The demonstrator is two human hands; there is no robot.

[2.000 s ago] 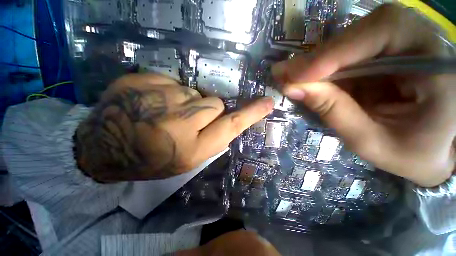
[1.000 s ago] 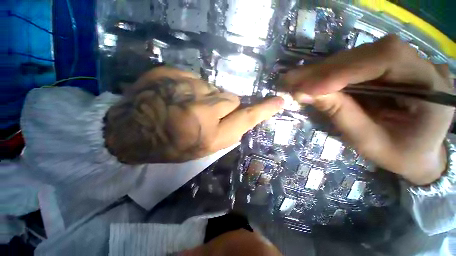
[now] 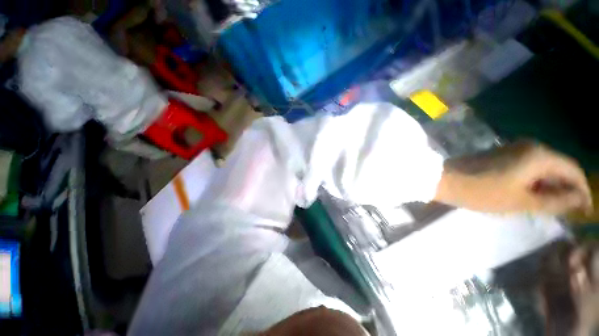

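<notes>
My left hand (image 3: 519,180) is at the right, blurred, with its fingers curled and its arm in a white sleeve. The white strip (image 3: 460,243) lies under and below it, over the clear tray (image 3: 489,308), which has strong glare. Whether my left hand grips the strip cannot be told. My right hand (image 3: 581,285) is dark, blurred and cut off by the lower right edge. No tweezers can be made out. Single boards in the tray cannot be made out either.
A blue bin (image 3: 315,49) is at the top. A yellow piece (image 3: 430,104) lies on the green bench (image 3: 545,98). Another person's white sleeve (image 3: 85,79) is at the upper left, near red objects (image 3: 187,131). A lit screen (image 3: 9,279) is at the left edge.
The view has swung left and blurred. Both hands and the tray now sit at the right and lower right. The blue bin has moved to the upper middle; the other person's sleeve has appeared.
</notes>
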